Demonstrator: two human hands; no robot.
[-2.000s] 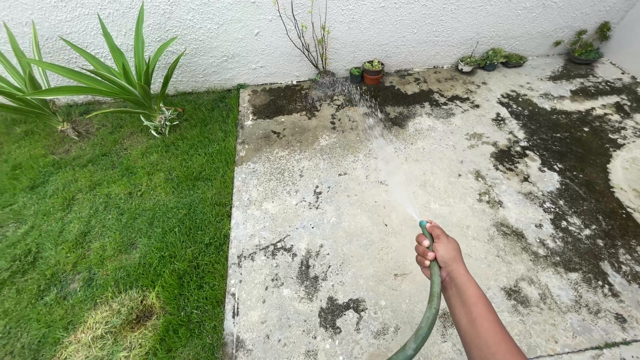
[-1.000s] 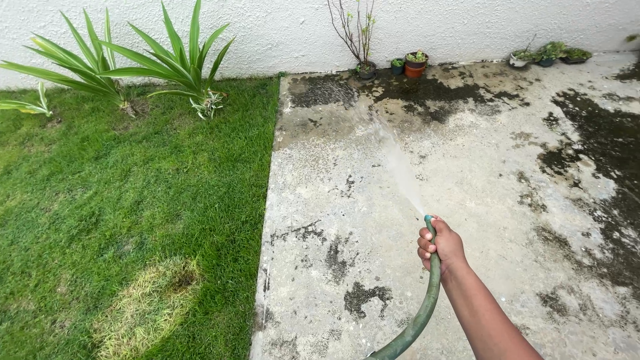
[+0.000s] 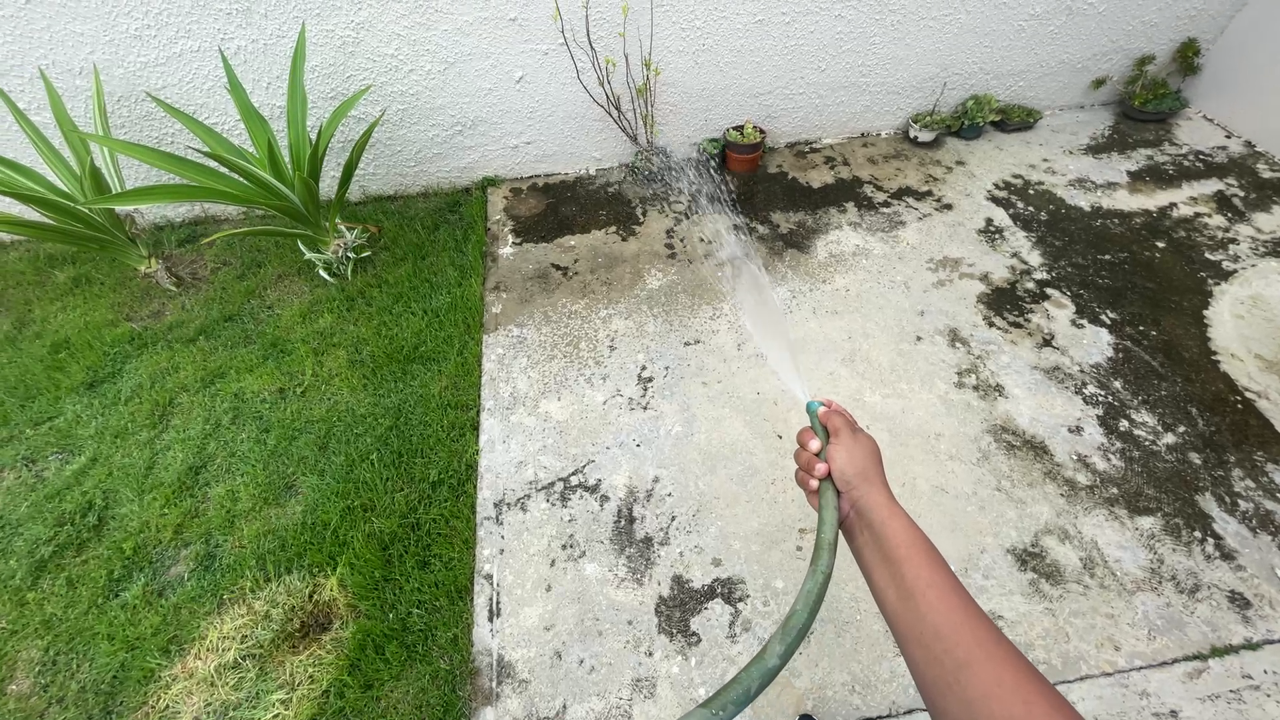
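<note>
My right hand [image 3: 840, 458] is closed around a green garden hose [image 3: 800, 615], just below its outlet, at right of centre. The thumb lies near the hose tip. A spray of water [image 3: 755, 300] leaves the tip and fans out up and to the left, toward the base of a thin, bare-stemmed plant [image 3: 622, 85] by the white wall. The spray hides that plant's base. Right beside it stands a terracotta-coloured and dark pot [image 3: 743, 150] with a small plant. The hose runs down out of the bottom edge. My left hand is out of view.
A stained concrete slab [image 3: 640, 350] borders a lawn [image 3: 240, 400] on the left. Two long-leaved plants [image 3: 270, 170] grow by the textured white wall [image 3: 450, 90]. Several low potted plants [image 3: 975, 115] line the wall at right, with another pot [image 3: 1150, 100] in the corner.
Against one second ago, the spray looks wider and its drops at the thin plant's base show more plainly. The right hand keeps its grip on the hose. The view has shifted somewhat.
</note>
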